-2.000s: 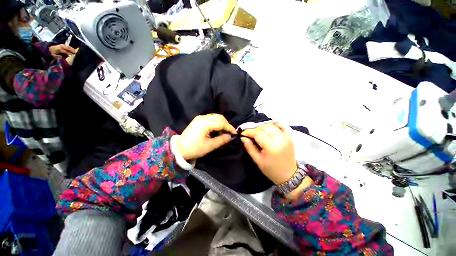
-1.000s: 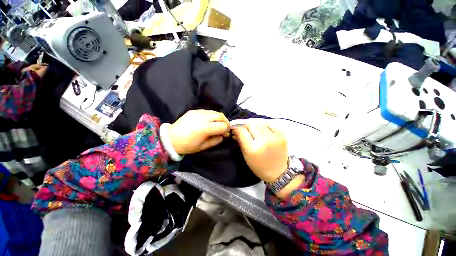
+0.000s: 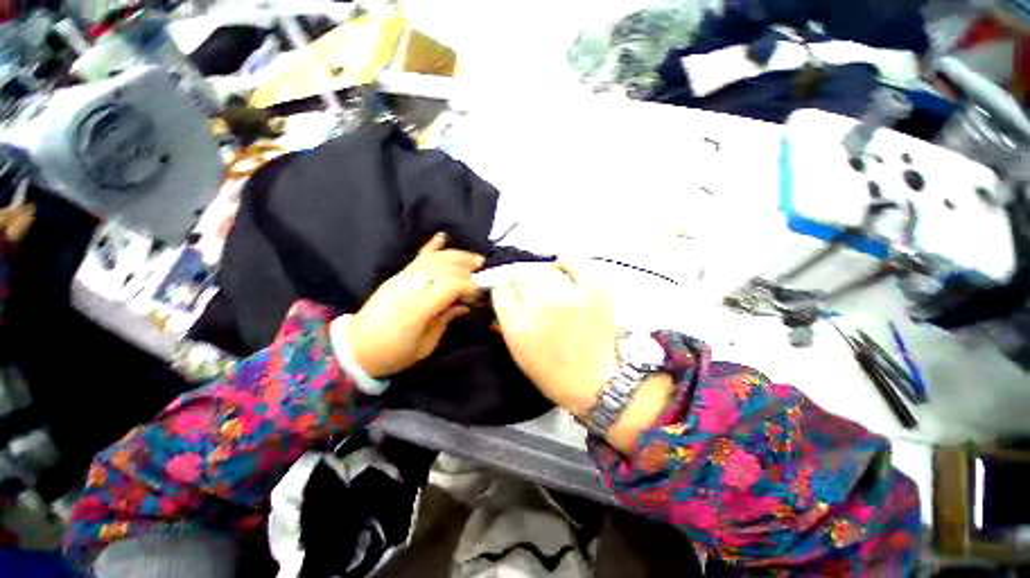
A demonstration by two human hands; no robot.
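A black garment piece (image 3: 339, 220) lies bunched on the white table in front of me, reaching the front edge. A short white band (image 3: 511, 272) shows at its upper right edge, between my hands. My left hand (image 3: 416, 311) pinches the cloth and band edge with thumb and fingers. My right hand (image 3: 559, 333), with a metal watch at the wrist, holds the band from the right, its fingertips close to my left ones. The fingertips are partly hidden and the picture is blurred.
A white sewing machine with a blue stripe (image 3: 904, 198) stands right, with slim black tools (image 3: 879, 378) and a blue pen (image 3: 907, 361) before it. Another machine (image 3: 124, 152) is left, beside a person's hand (image 3: 16, 220). Navy and white cloth (image 3: 791, 68) lies behind. White-and-black pieces (image 3: 339, 508) hang at my lap.
The view has turned right, so the table's things shift left. My hands stay together at the cloth edge, and more of the white band shows between them.
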